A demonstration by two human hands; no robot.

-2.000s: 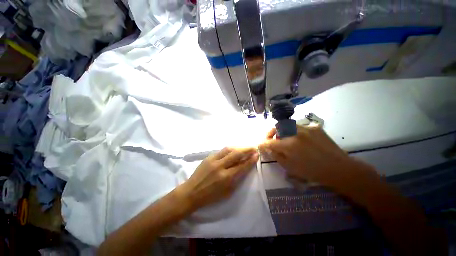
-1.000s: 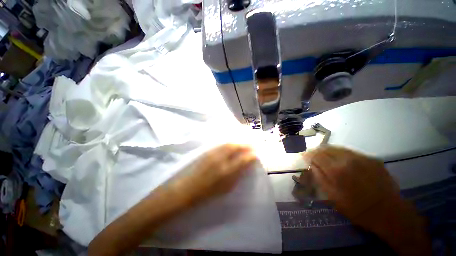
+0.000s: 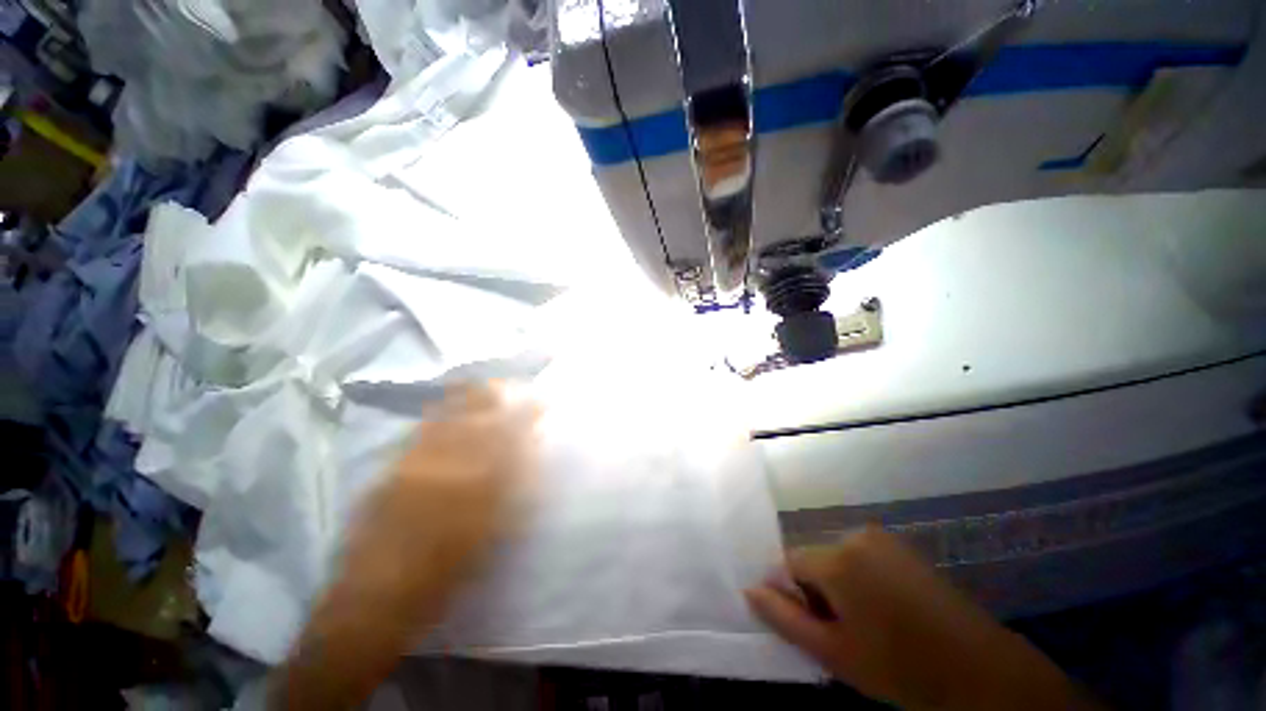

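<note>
A white garment [image 3: 625,556] lies over the left side of the sewing table, bunched at the far left and flat near the front, with glare under the needle. My left hand [image 3: 458,458] is blurred and lies on the cloth, left of the needle; its fingers' grip cannot be told. My right hand [image 3: 847,597] is at the cloth's right front edge, with that edge at its thumb and fingers. The sewing machine head [image 3: 778,153] stands above, with its metal guard over the glare. The hinged edge guide [image 3: 858,328] is right of the needle.
The tape-measure strip [image 3: 972,539] runs along the table's front edge. Blue-grey cloth [image 3: 83,361] is heaped at the left, with white pieces [image 3: 215,70] behind it. An orange loop [image 3: 77,586] shows at the lower left. A dark seam line [image 3: 972,403] crosses the machine bed.
My left hand has moved left, away from the needle. My right hand has moved from beside the guide down to the cloth's front edge. The guide's thin arm has changed position.
</note>
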